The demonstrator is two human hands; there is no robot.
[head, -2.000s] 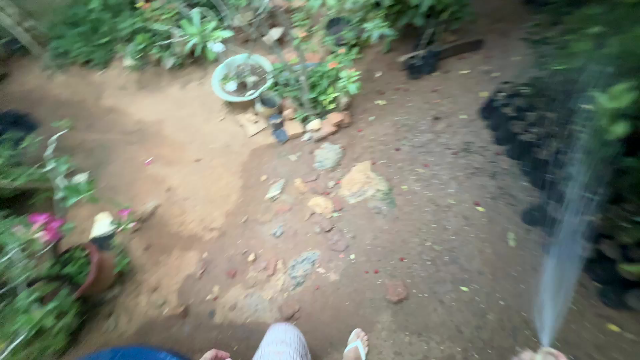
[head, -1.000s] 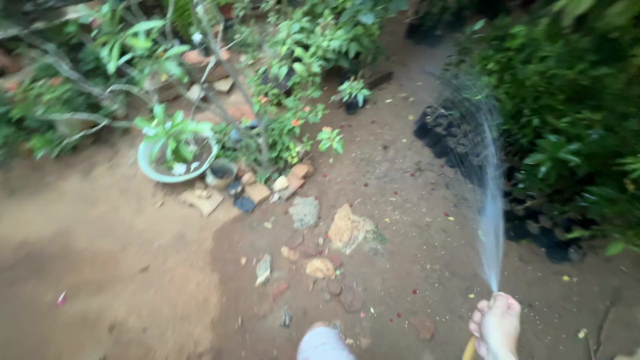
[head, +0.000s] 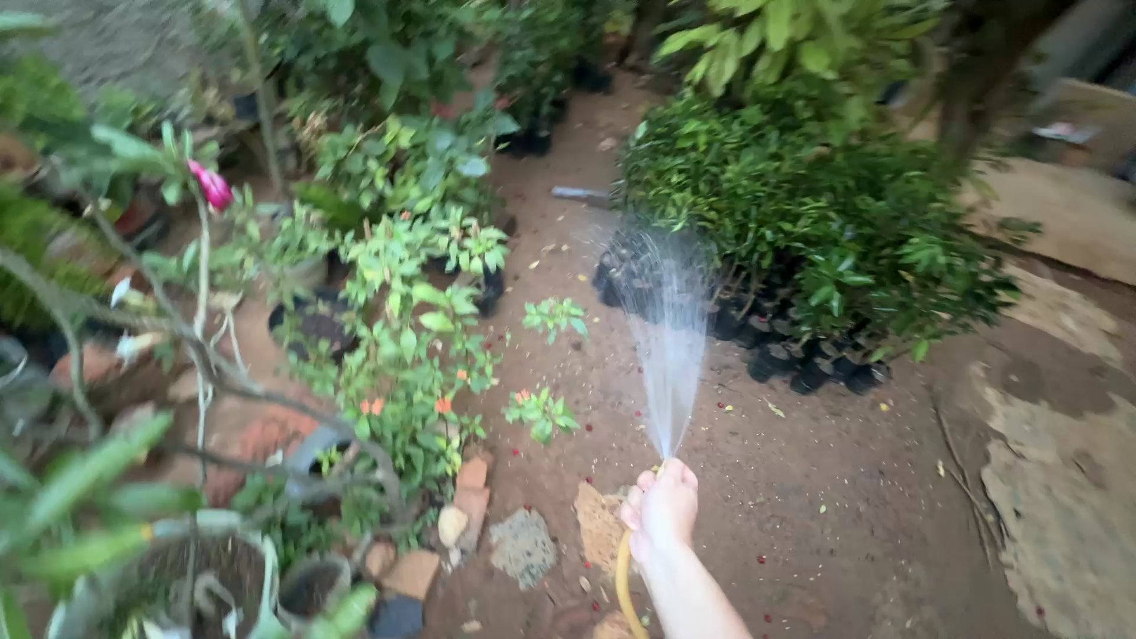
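Note:
My right hand (head: 661, 508), low and a little right of centre, is closed around the end of a yellow garden hose (head: 627, 586). A fan of water (head: 667, 373) sprays forward from the hose's mouth at my fingers. It reaches black nursery bags (head: 652, 275) at the near left edge of a dense group of leafy green plants (head: 781, 195). My left hand is out of the frame.
Flowering plants (head: 426, 302) line the left, near bare branches and a pink bud (head: 211, 185). A round planter (head: 266, 577) stands at bottom left, beside bricks (head: 413, 572) and a grey stone (head: 524, 546). Flat rock (head: 1056, 479) lies at right.
My right hand with the hose has come further up into view, its forearm now showing. The view has shifted forward toward the bagged plants. The knee and foot seen earlier have left the frame.

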